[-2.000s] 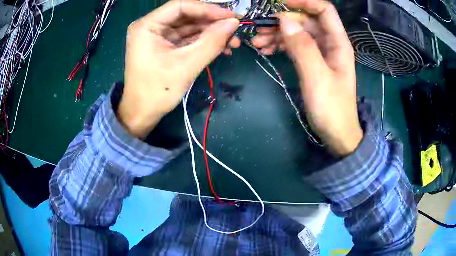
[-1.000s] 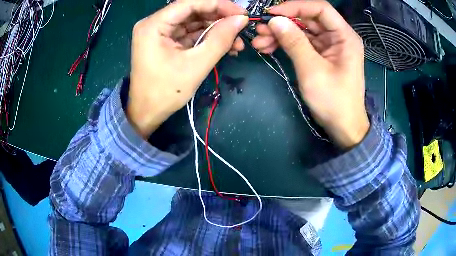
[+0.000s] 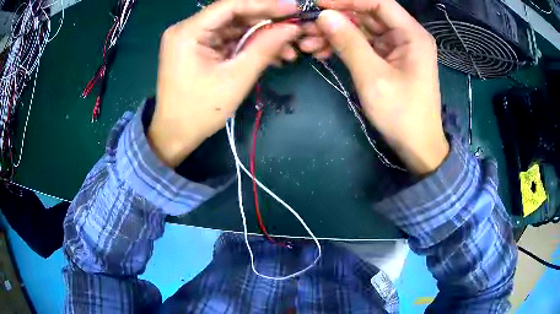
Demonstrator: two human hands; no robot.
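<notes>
My left hand point(image 3: 209, 80) and my right hand point(image 3: 387, 73) are bare and meet fingertip to fingertip at the top of the picture. My left hand pinches a red lead point(image 3: 253, 159) and a white lead point(image 3: 239, 184). My right fingertips close on a short black sleeve point(image 3: 308, 15) with red wire beside it; it is small and blurred. The white lead hangs in a long loop over the bench edge to the lap. The red lead hangs beside it, its end near the lap.
The dark green mat point(image 3: 344, 202) has specks and a dark mark. A wire bundle point(image 3: 24, 67) lies far left, a smaller bunch point(image 3: 110, 49) beside it. A twisted lead point(image 3: 359, 116) lies by my right wrist. A fan point(image 3: 476, 49) stands upper right, a yellow sponge point(image 3: 533, 190) at right.
The black sleeve has moved left, toward my left fingertips, and both hands are now closer together. The white lead now curves over my left fingers.
</notes>
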